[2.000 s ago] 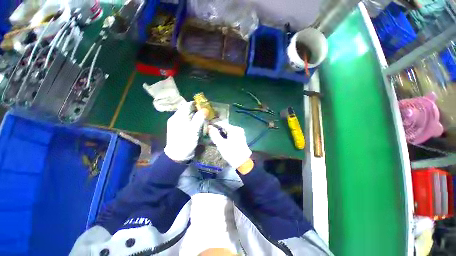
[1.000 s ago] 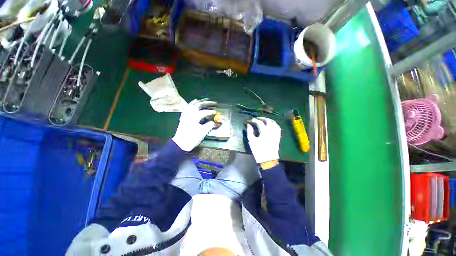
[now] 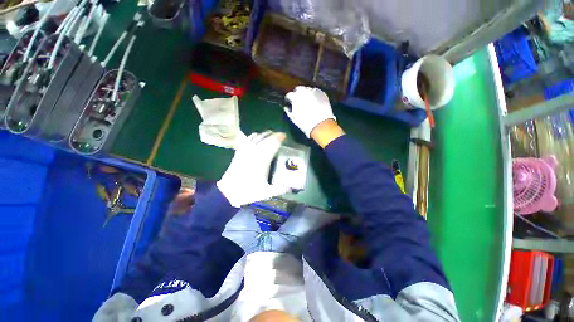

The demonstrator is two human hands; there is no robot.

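Observation:
A silver-grey metal block lies on the dark green mat, with a small dark round spot on its top. My left hand, in a white glove, is at the block's left side and partly covers it; whether its fingers hold a small part cannot be seen. My right hand, also gloved, reaches to the back of the mat in front of the cardboard box. Its fingertips are on or near a small dark thing, and its grip is unclear. A crumpled off-white cloth lies left of the block.
Open lock panels stand at left, above a blue tote with brass parts. A red box, a blue bin and a white bucket with a brush line the back. A yellow-handled tool and green conveyor are at right.
My right hand has moved from beside the block to the back of the mat. My left hand stays by the block, where the gold part no longer shows. The view has shifted.

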